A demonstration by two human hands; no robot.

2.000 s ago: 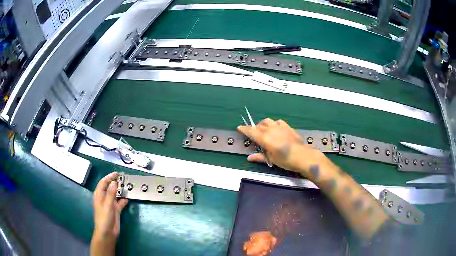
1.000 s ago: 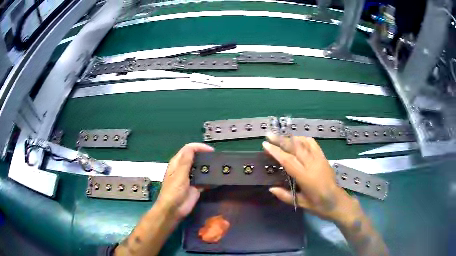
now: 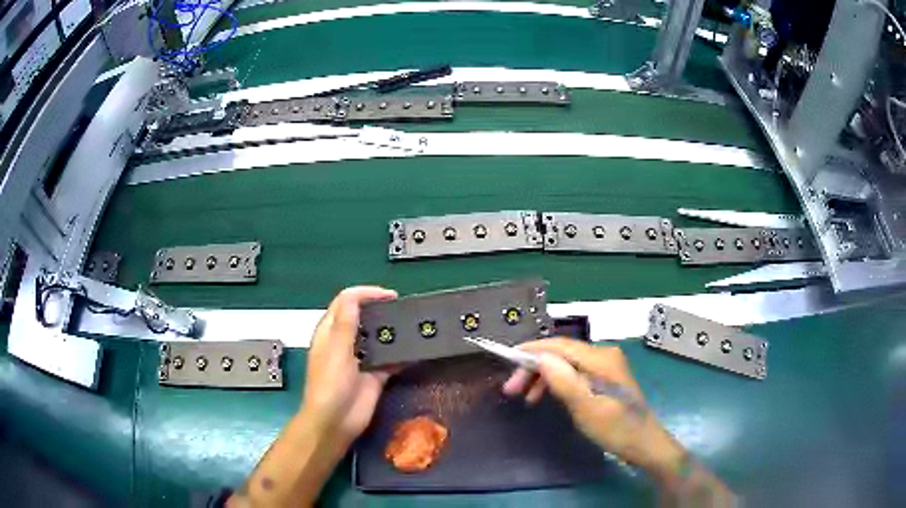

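Note:
My left hand (image 3: pixel 343 372) grips the left end of a grey-brown fixture block (image 3: pixel 447 325), held tilted above the black tray, its right end higher. Its four round seats with yellow rings face me. My right hand (image 3: pixel 576 382) holds silver tweezers (image 3: pixel 502 350), their tips at the block's lower edge below the third seat. I cannot tell whether the tips hold anything. The black parts tray (image 3: pixel 487 486) lies below, with an orange-red lump (image 3: pixel 416 444) and scattered reddish specks (image 3: pixel 447 395).
Three fixture blocks (image 3: pixel 606 233) lie end to end behind my hands, running to the pointed guide strips (image 3: pixel 745 218) at right. Single blocks lie at left (image 3: pixel 221 364) and right (image 3: pixel 706 340). A sensor bracket (image 3: pixel 169 316) sits on the near rail. More blocks (image 3: pixel 397 106) lie on the far lane.
The held block has tilted, right end up. My right hand has left its right end, moved down, and now points the tweezers at its face. My left hand keeps its grip.

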